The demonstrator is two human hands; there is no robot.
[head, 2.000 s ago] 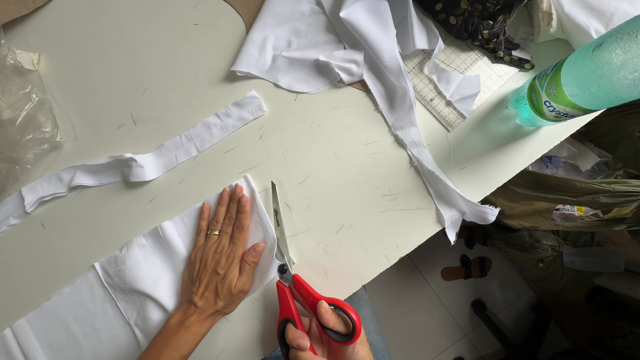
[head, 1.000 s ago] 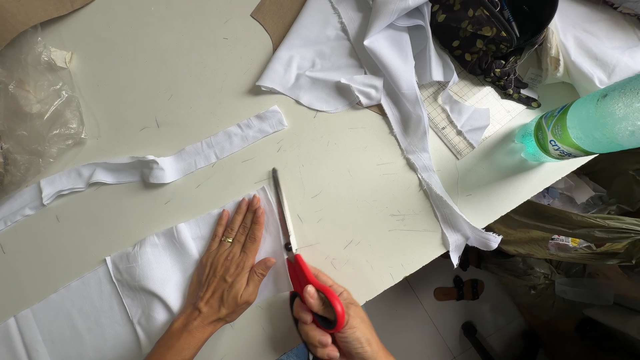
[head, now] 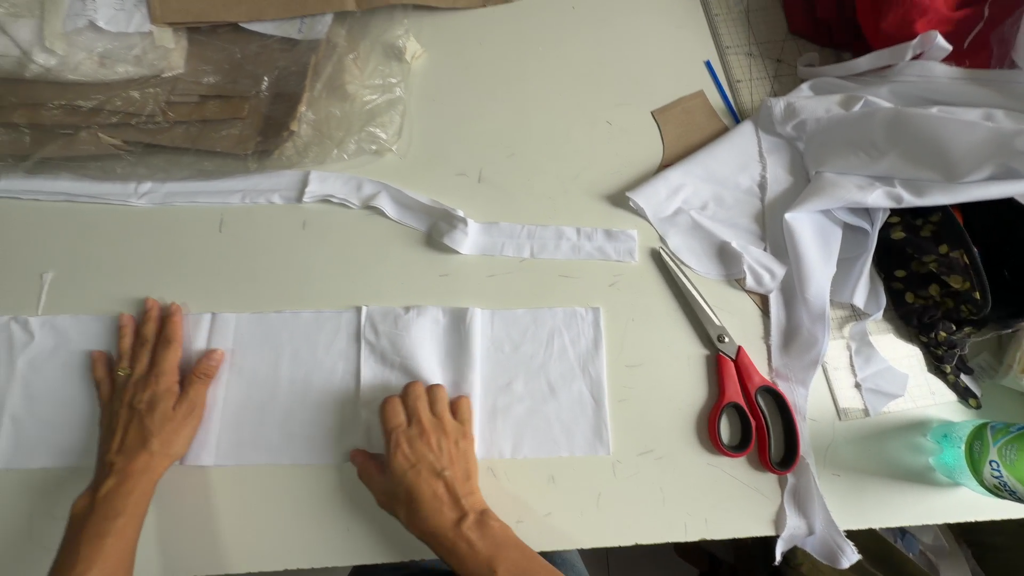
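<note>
A long strip of white fabric (head: 544, 384) lies flat across the table, with creases and a raised edge across it. My left hand (head: 156, 384) rests on its left part, fingers spread. Over the lower edge of the strip, near the middle, my right hand (head: 428, 456) lies with its fingers bent; whether cloth is pinched under them is hidden. Red-handled scissors (head: 724, 344), blades together, lie on the table to the right of the strip. A narrow white fabric band (head: 552, 242) runs above the strip.
A plastic bag with brown paper pieces (head: 240, 104) lies at the upper left. White cloth (head: 864, 144) is heaped at the right over a clear ruler (head: 840, 384), beside a dark patterned pouch (head: 932, 272). A green bottle (head: 980, 456) lies near the table's right front edge.
The scissors were in my right hand at the strip's end and now lie on the table. My right hand is now on the fabric. The view has shifted and turned.
</note>
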